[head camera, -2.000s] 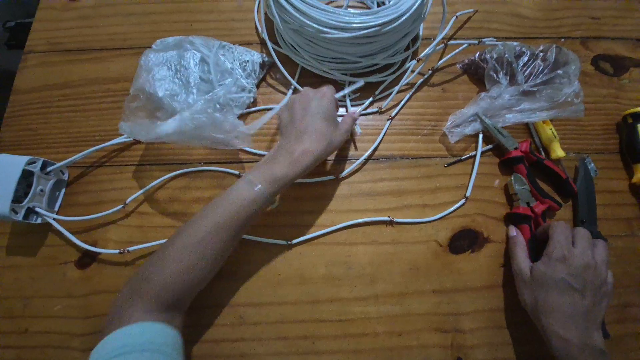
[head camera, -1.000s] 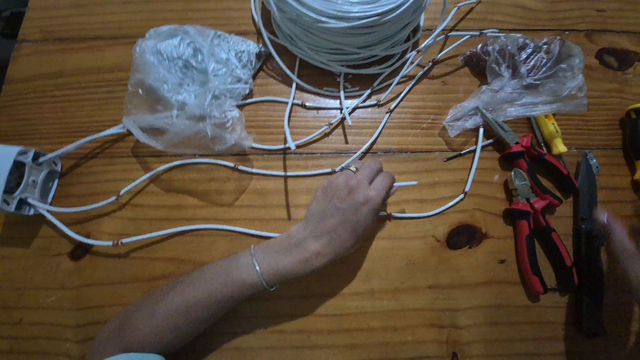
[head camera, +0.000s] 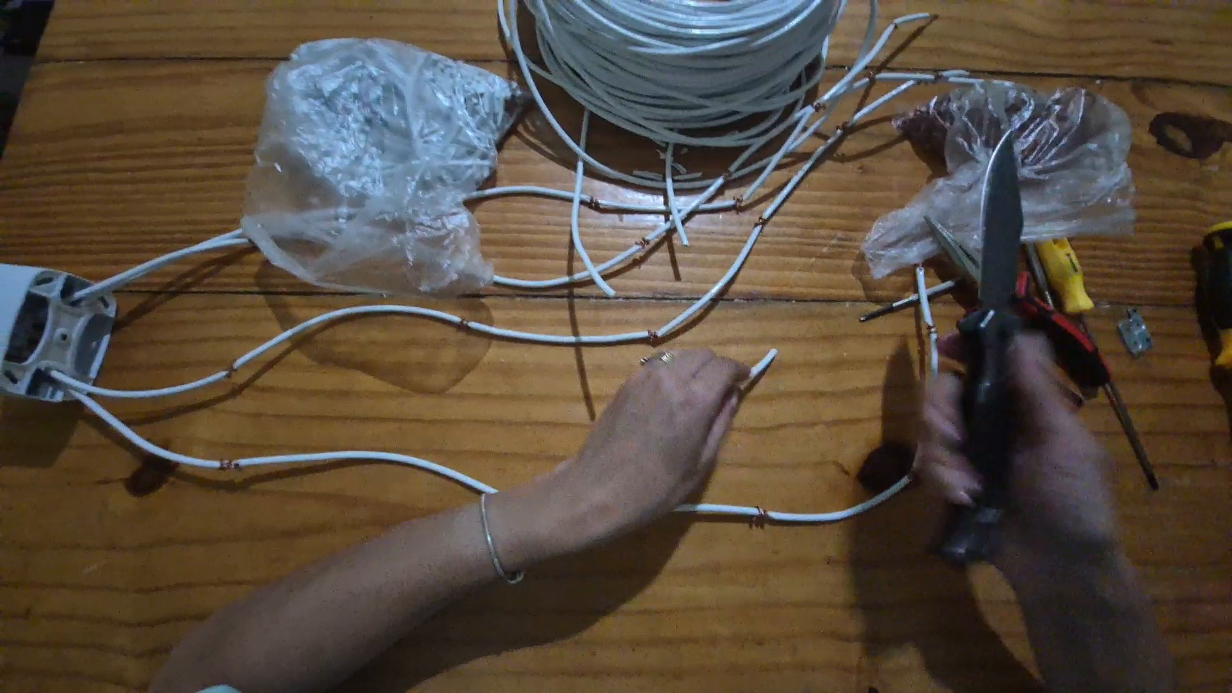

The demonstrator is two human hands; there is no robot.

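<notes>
My left hand (head camera: 664, 433) is closed on a short piece of white cable (head camera: 762, 364), whose end sticks out past the fingers. Beneath that wrist runs a long white wire (head camera: 337, 456) with thin copper windings along it. Raised over the right side, my right hand (head camera: 1025, 433) grips the dark handle of a knife (head camera: 1003, 221), its bare blade pointing away from me. At the left edge several white wires come out of a white and grey housing (head camera: 60, 332). A large coil of white cable (head camera: 683, 77) lies at the top centre.
A clear plastic bag (head camera: 371, 164) covers part of the wires at left. Another plastic bag (head camera: 1068, 164) lies at upper right, near red-handled pliers (head camera: 1068, 337), a yellow-handled screwdriver (head camera: 1064, 274) and a small metal piece (head camera: 1135, 332). A yellow and black tool (head camera: 1220, 298) is at the right edge.
My right hand has picked up the knife, which lay beside the pliers. My left hand has come from beside the coil to the middle of the table, a cable piece in it.
</notes>
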